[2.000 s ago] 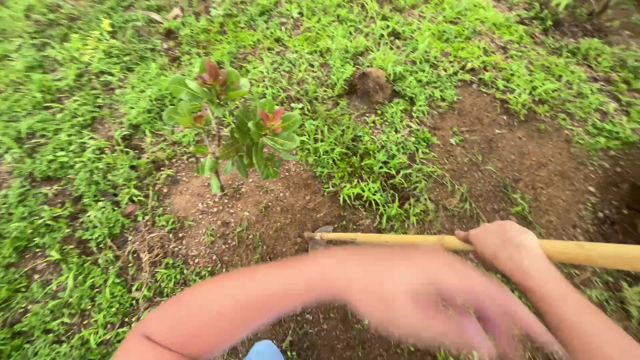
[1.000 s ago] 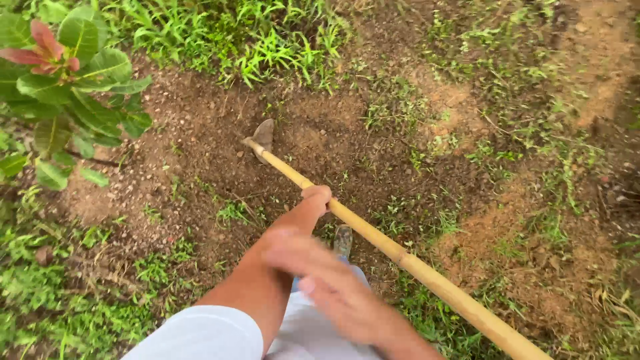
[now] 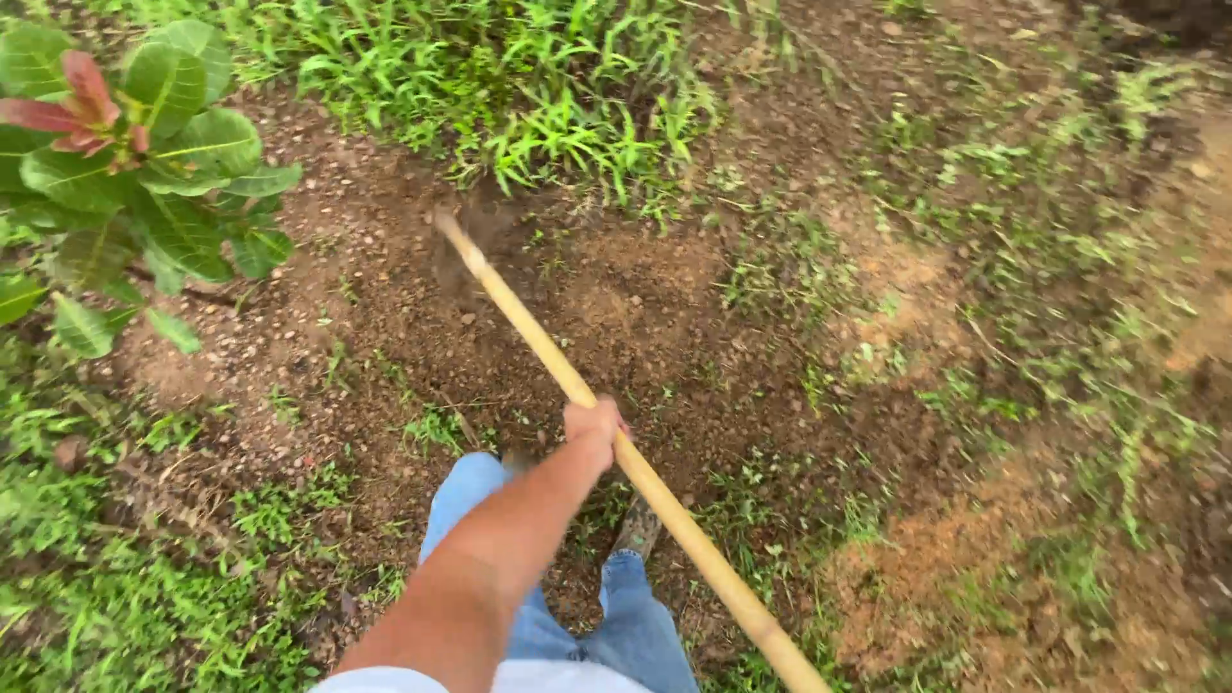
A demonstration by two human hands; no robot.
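Note:
My left hand [image 3: 594, 428] is closed around the middle of a long pale hoe handle [image 3: 539, 337], which looks like bamboo. From the lower right, the handle runs up to the hoe's head, where the blade is a motion blur low over or on the brown soil [image 3: 654, 356]. The cashew-like sapling [image 3: 183, 164], with broad green leaves and reddish young ones, stands left of the hoe's far end, apart from it. My right hand is outside the view, and the handle's lower end runs off the bottom edge.
Dense green grass [image 3: 587, 87] grows beyond the soil, and low weeds [image 3: 154, 587] cover the lower left. Scattered weeds and loose orange earth [image 3: 972, 568] lie at the right. My jeans [image 3: 626, 616] and a soiled shoe [image 3: 637, 529] are close below the handle.
Two seconds ago my right hand held the handle; one second ago my left held it and my right was off it, in view. The right hand has since left the view.

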